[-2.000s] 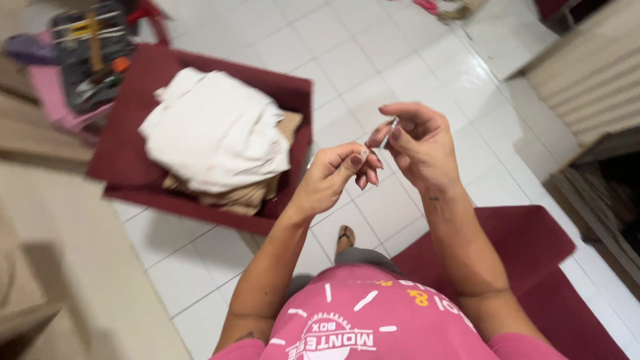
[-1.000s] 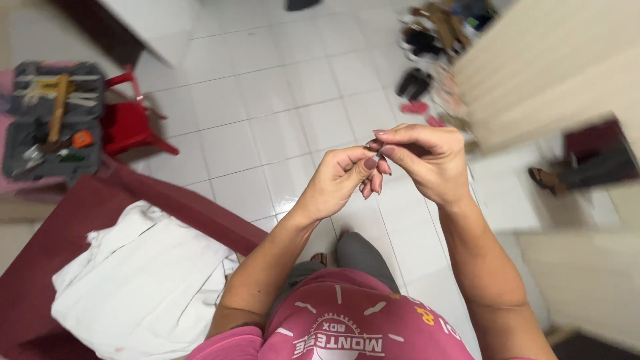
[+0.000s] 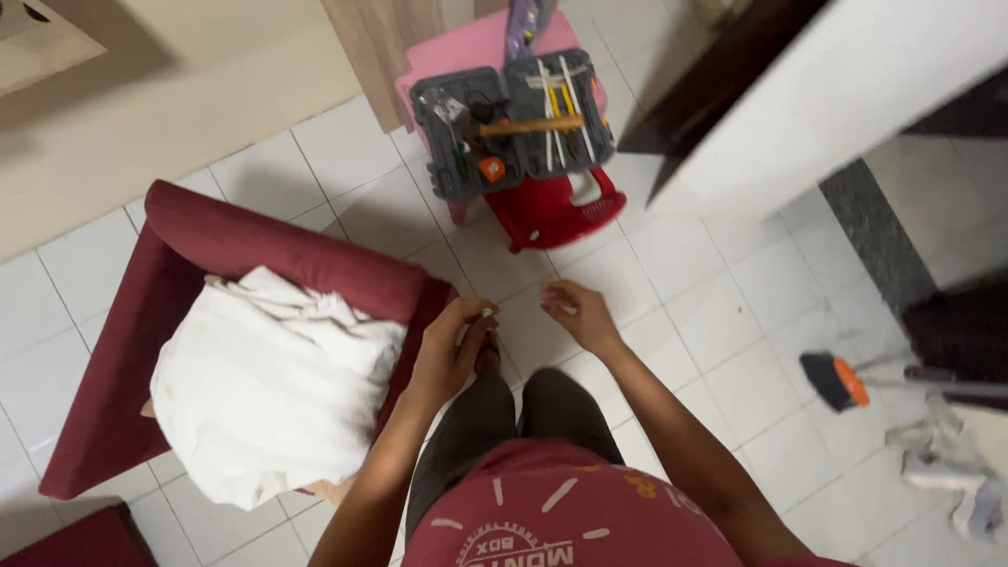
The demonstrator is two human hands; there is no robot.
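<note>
My left hand [image 3: 453,350] is raised over the right end of the maroon armchair, with a tiny whitish thing [image 3: 487,313] pinched between thumb and fingertips; its kind is too small to tell. My right hand [image 3: 579,315] hangs apart from it over the tiled floor, fingers loosely curled, and nothing plainly shows in it. Beyond both hands lies an opened grey tool case [image 3: 465,189] with a wooden-handled hammer [image 3: 543,124] across it and an orange tape measure [image 3: 492,168] inside.
White cloth [image 3: 260,394] lies heaped in the maroon armchair [image 3: 291,244] at left. The case rests on a pink plastic table [image 3: 457,51] beside a red plastic chair [image 3: 551,213]. A black and orange broom head [image 3: 836,382] is at right, near a white door-like panel [image 3: 803,94].
My hands, together at the fingertips in both earlier frames, have come apart. The view has swung round toward the tool case.
</note>
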